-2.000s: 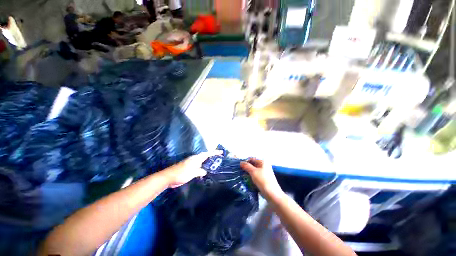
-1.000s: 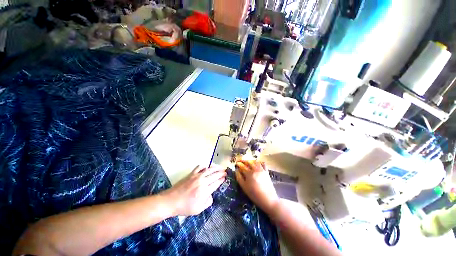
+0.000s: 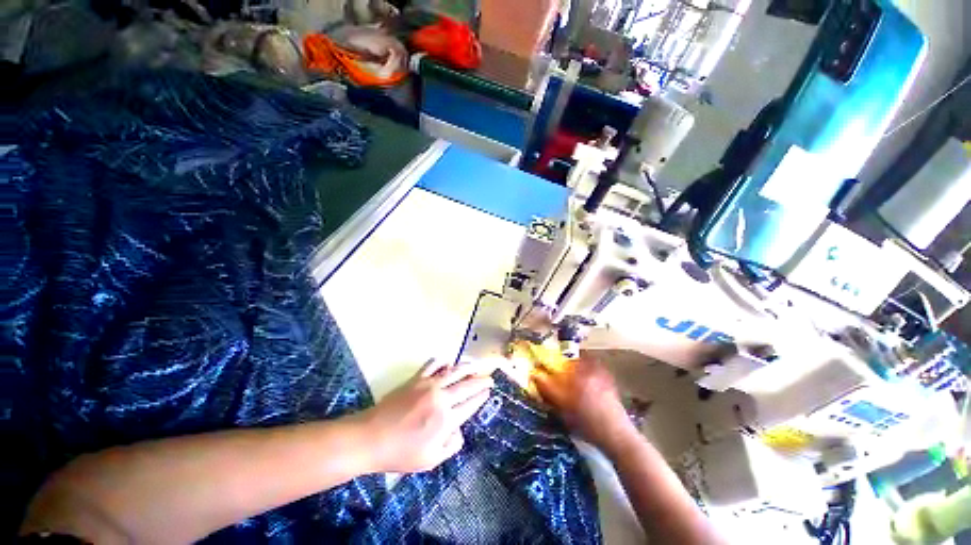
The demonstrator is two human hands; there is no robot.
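Observation:
The dark navy garment (image 3: 213, 351) with pale broken lines is heaped at the left and runs under my forearm to the machine. My left hand (image 3: 431, 417) rests on its edge just left of the needle area, fingers together; whether it pinches the cloth is unclear. My right hand (image 3: 570, 389) is on the cloth at the presser foot (image 3: 538, 325), its fingertips lit yellow and partly washed out. The white sewing machine (image 3: 681, 319) with blue lettering stands over the right hand. The needle and the stitched edge are too small and bright to tell.
A phone (image 3: 820, 138) in a holder stands above the machine. A white thread cone (image 3: 926, 197) is at the right. Black-handled scissors (image 3: 836, 516) lie at the lower right. The cream table (image 3: 415, 282) has a blue strip at its far end. Orange cloth (image 3: 357, 59) lies behind.
Both hands and the garment edge have gone from the lap up to the needle area. Since one second ago the hands stay close to the foot, and the view has shifted slightly.

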